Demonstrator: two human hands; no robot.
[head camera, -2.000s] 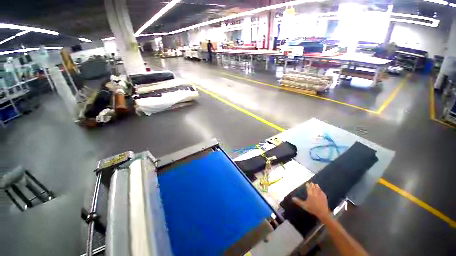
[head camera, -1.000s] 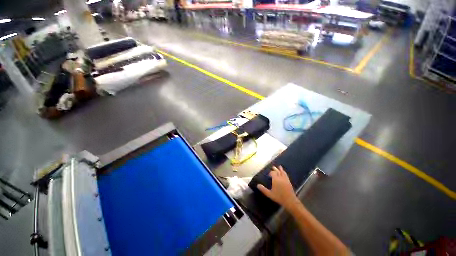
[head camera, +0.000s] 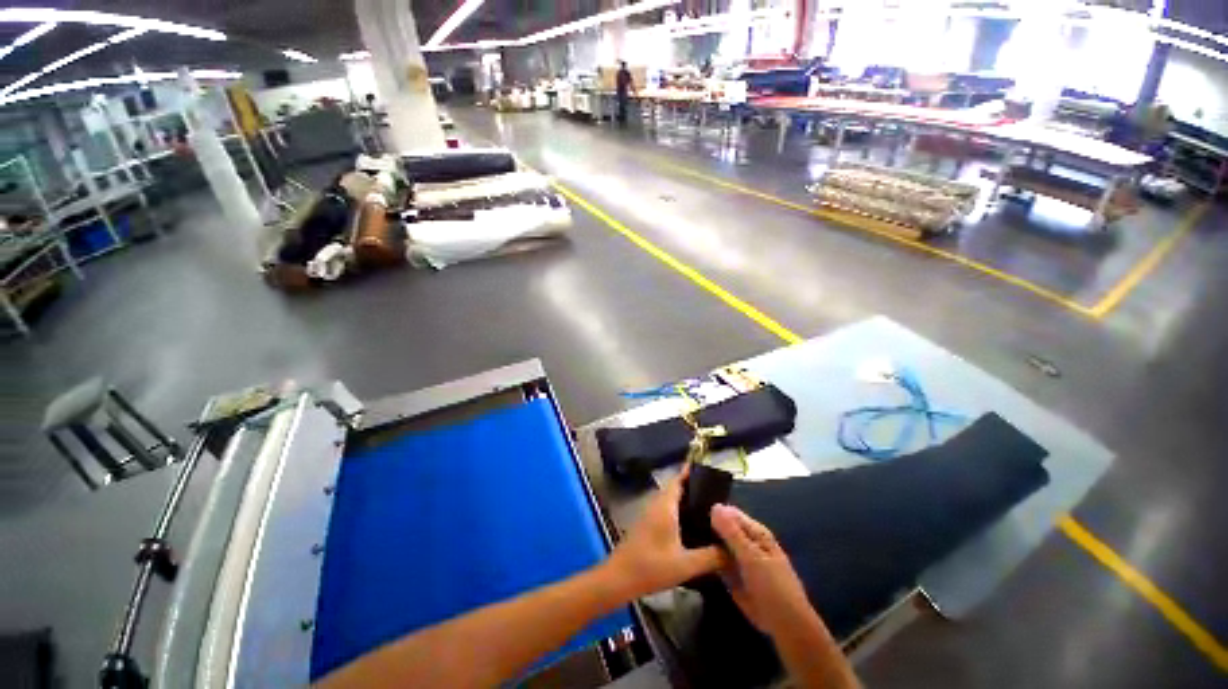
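A long dark fabric stack (head camera: 889, 518) lies on the pale side table (head camera: 875, 350) to the right of the blue belt. My left hand (head camera: 663, 538) reaches across the belt from the left and holds the near end of dark fabric, which stands up between my hands. My right hand (head camera: 757, 559) is beside it, with its fingers against the same raised end. Whether this is one strip or several cannot be told. The blue belt (head camera: 458, 532) lies under my left forearm.
A tied dark bundle (head camera: 700, 433) with yellow ties lies behind my hands. Blue cord (head camera: 896, 420) lies on the side table. Large pale rollers (head camera: 240, 538) stand left of the belt. A stool (head camera: 101, 424) and fabric rolls (head camera: 471, 209) stand on the floor; a person (head camera: 622, 89) stands far back.
My left hand has come into view across the belt and taken hold of the fabric end. My right hand has shifted to this end, now raised. The camera view has also moved.
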